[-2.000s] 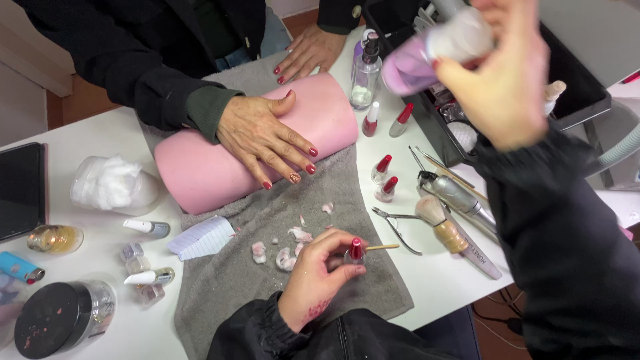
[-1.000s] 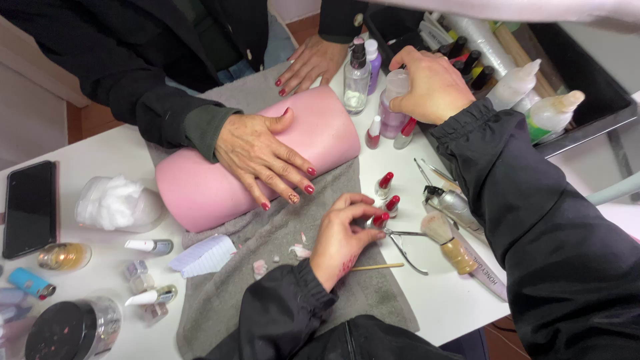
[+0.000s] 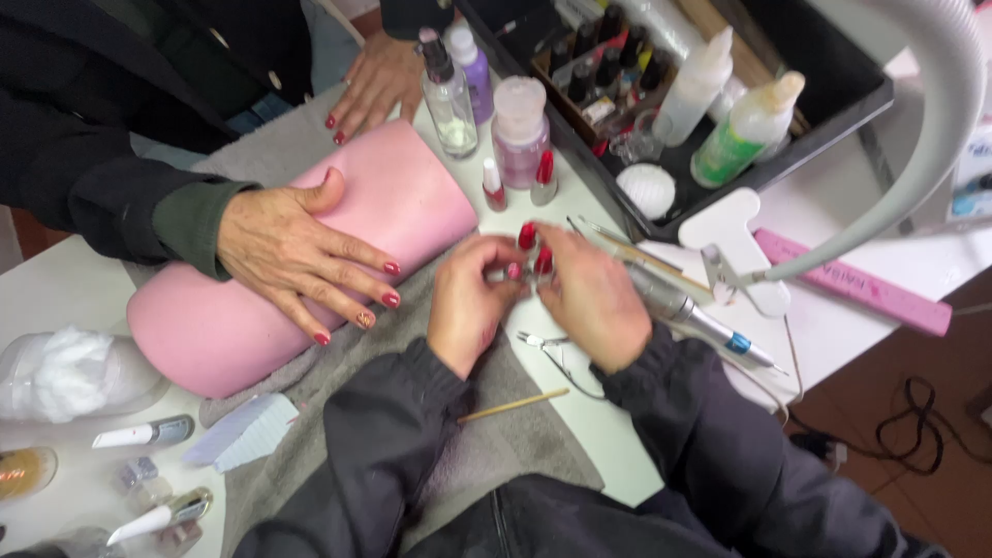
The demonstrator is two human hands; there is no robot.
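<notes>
My left hand [image 3: 473, 298] is closed around a small nail polish bottle, whose pinkish top [image 3: 513, 270] shows between thumb and fingers. My right hand [image 3: 593, 298], blurred, is close beside it at red-capped polish bottles [image 3: 543, 260]; whether its fingers grip one is unclear. Another person's hand [image 3: 298, 252] with red nails lies spread on a pink cushioned armrest [image 3: 403, 186]; one nail bears a gold pattern. That person's other hand [image 3: 380, 81] rests on the grey towel. Cuticle nippers [image 3: 554, 353] and a wooden stick [image 3: 515, 405] lie near my wrists.
A pump bottle [image 3: 449, 101], a purple bottle [image 3: 474, 74] and a lidded pink-liquid bottle [image 3: 521, 132] stand beyond my hands. A black tray [image 3: 837, 143] holds bottles. A nail drill handpiece [image 3: 682, 306] and pink file [image 3: 852, 283] lie right. Cotton [image 3: 74, 372] sits left.
The pink-liquid bottle, in my right hand before, now stands beside the polish bottles. My right hand has come back toward my left. The white bits on the towel are no longer seen.
</notes>
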